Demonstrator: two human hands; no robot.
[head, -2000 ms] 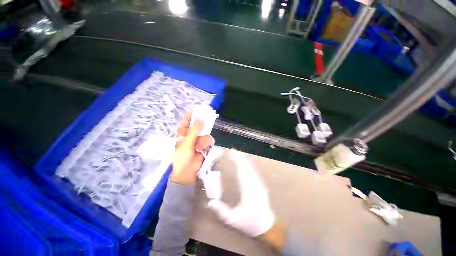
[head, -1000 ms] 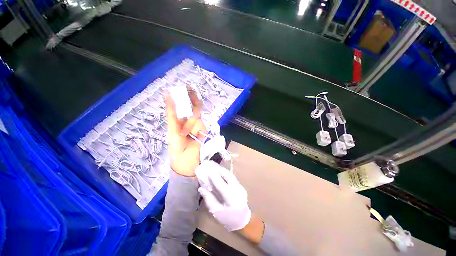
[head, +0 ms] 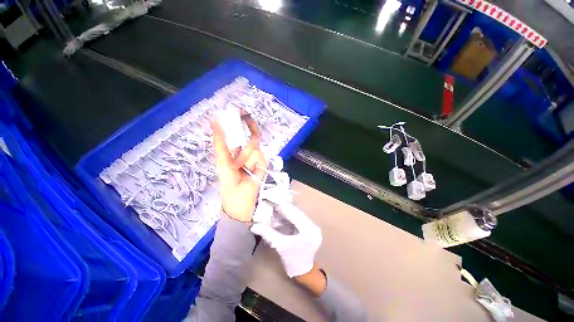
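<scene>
My bare left hand (head: 238, 173) holds a white power adapter (head: 233, 129) upright between thumb and fingers, above the blue crate (head: 129, 135). The adapter's white cord bundle (head: 275, 182) hangs to the right of that hand. My gloved right hand (head: 289, 236) is just below the bundle, with its fingertips closed on it. The crate holds a row of white adapters (head: 151, 148) along its far-left side, with their bundled cords (head: 182, 170) lying toward the right over a white sheet.
Several corded adapters (head: 412, 182) lie on the green conveyor belt (head: 352, 135). A labelled bottle (head: 456, 227) stands tilted by the metal post. A loose cord bundle (head: 494, 302) lies on the beige board (head: 377, 264). Stacked blue crates (head: 38, 239) fill the left side.
The adapter has moved from near the crate's right edge to over its contents, its face turned. My right hand has come up from the board to the cord bundle. The camera view has shifted.
</scene>
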